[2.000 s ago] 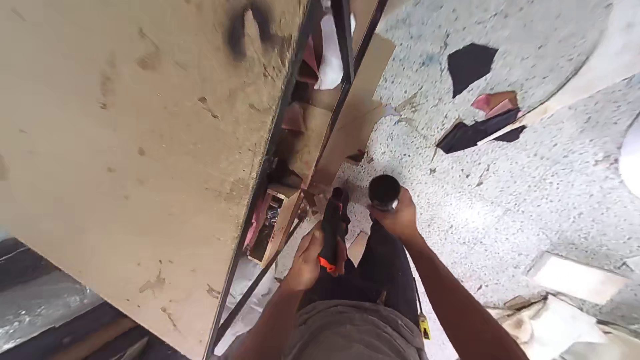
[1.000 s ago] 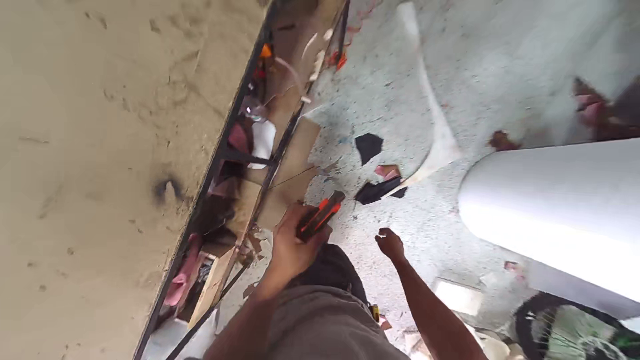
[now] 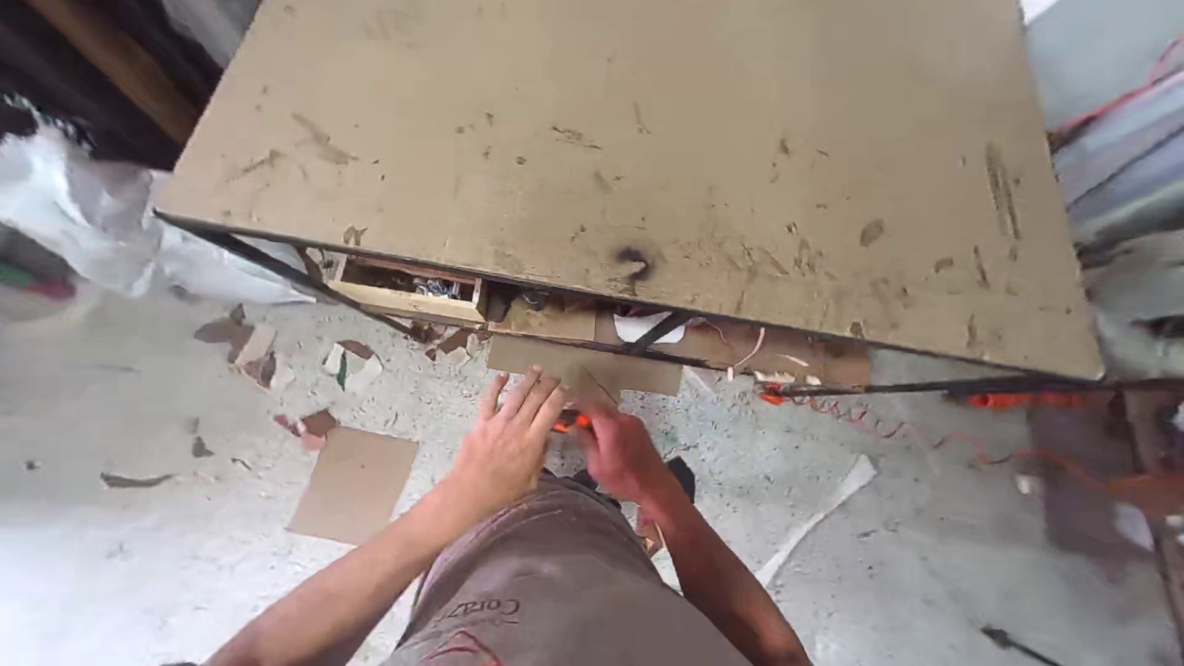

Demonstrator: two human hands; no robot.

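Observation:
My left hand (image 3: 507, 439) has its fingers stretched out and slightly apart, palm down, with its thumb hidden. Close to its right is my right hand (image 3: 627, 453), curled and somewhat blurred, closed on a small orange and black hand tool (image 3: 572, 422). The tool shows in the gap between both hands; its exact kind is unclear. Both hands are in front of my body, just off the near edge of a large worn tan tabletop (image 3: 592, 185). Beyond my fingers lies brown cardboard (image 3: 647, 373) under that edge.
Below the tabletop, a wooden box (image 3: 407, 294) holds small metal pieces. A cardboard sheet (image 3: 356, 483) and scraps (image 3: 248, 347) lie on the speckled floor to the left. At the right are an orange coiled cord (image 3: 865, 416) and a white strip (image 3: 819, 518).
The view has turned strongly toward the tabletop. My hands, apart one second ago, have come together. The tool was in my left hand then. The dark cylindrical object held in my right hand earlier is gone from it.

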